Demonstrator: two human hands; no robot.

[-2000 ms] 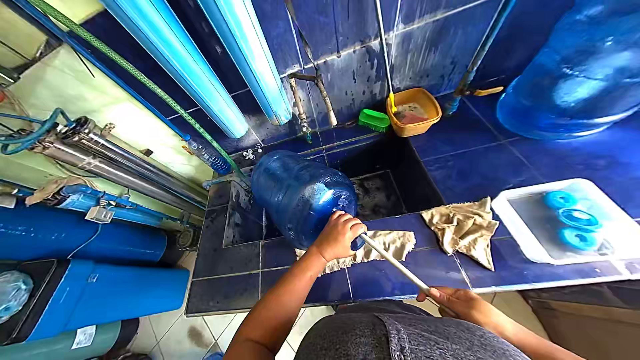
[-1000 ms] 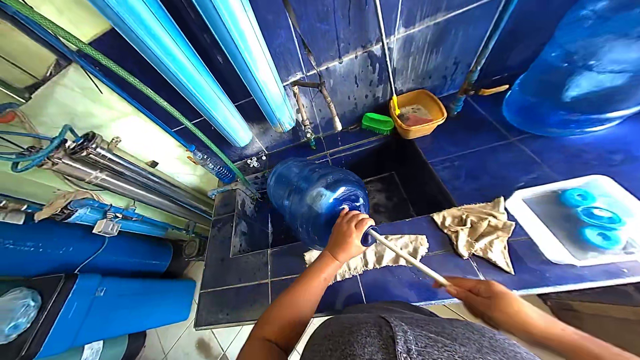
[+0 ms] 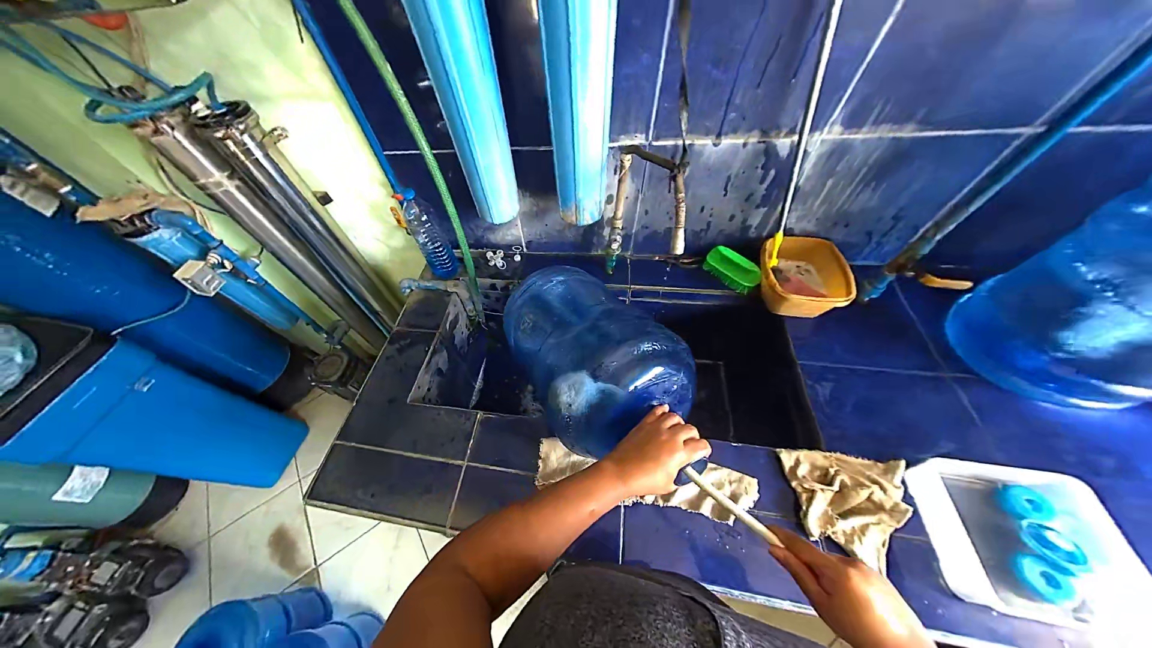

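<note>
A large blue water jug (image 3: 594,351) lies on its side over the sink (image 3: 747,360), its mouth toward me. My left hand (image 3: 659,450) grips the jug's neck. My right hand (image 3: 832,576) holds a pale rod-like handle (image 3: 733,506), whose far end goes into the jug's mouth; a whitish patch, perhaps a brush head, shows through the jug wall. Under the neck, a beige cloth (image 3: 733,486) lies on the tiled edge. Another crumpled cloth (image 3: 850,495) lies to the right of it.
A white tray (image 3: 954,558) with several light-blue caps stands at the right. Behind the sink are a green brush (image 3: 732,268) and an orange tub (image 3: 810,301). A big blue jug (image 3: 1062,315) stands far right. A small plastic bottle (image 3: 427,236) and a green hose (image 3: 414,121) are at the back left.
My left hand stays at the jug's neck and my right hand on the handle. Less of the handle showed two seconds ago than one second ago; now it shows less again. The view has shifted somewhat.
</note>
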